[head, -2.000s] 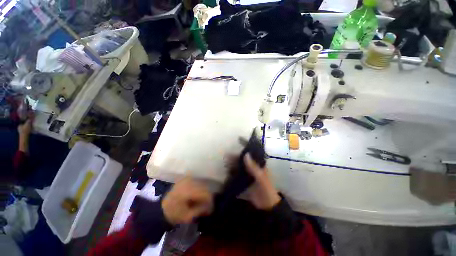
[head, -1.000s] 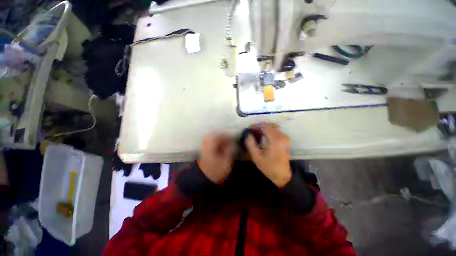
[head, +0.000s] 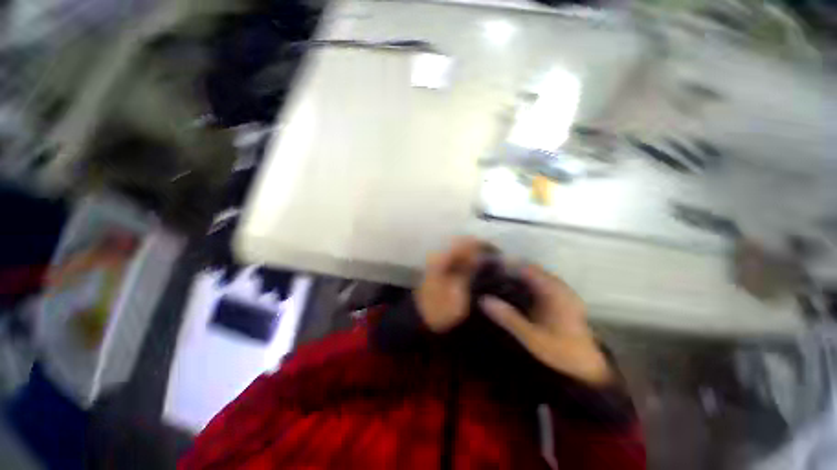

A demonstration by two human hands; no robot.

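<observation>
The view is blurred. My left hand (head: pixel 447 286) and my right hand (head: pixel 553 326) are close together at the front edge of the white sewing table (head: pixel 367 156). Between them they hold a small dark bunched piece, the black fabric piece (head: pixel 500 281). Its lower part merges with my dark cuffs and cannot be told apart. The sewing machine (head: pixel 762 138) is a pale blur at the upper right. The orange block (head: pixel 542 190) beside the needle area lies beyond my hands.
A white paper tag (head: pixel 429 70) lies at the table's back left. Thread snips (head: pixel 705 218) and a brown card patch (head: pixel 769 268) are at the right. A dark phone (head: pixel 244 318) lies on a lower white surface. A white bin (head: pixel 124 307) is on the floor at left.
The view has shifted and blurred. My hands, apart two seconds ago with the fabric raised between them, are now close together around the bunched fabric near my body.
</observation>
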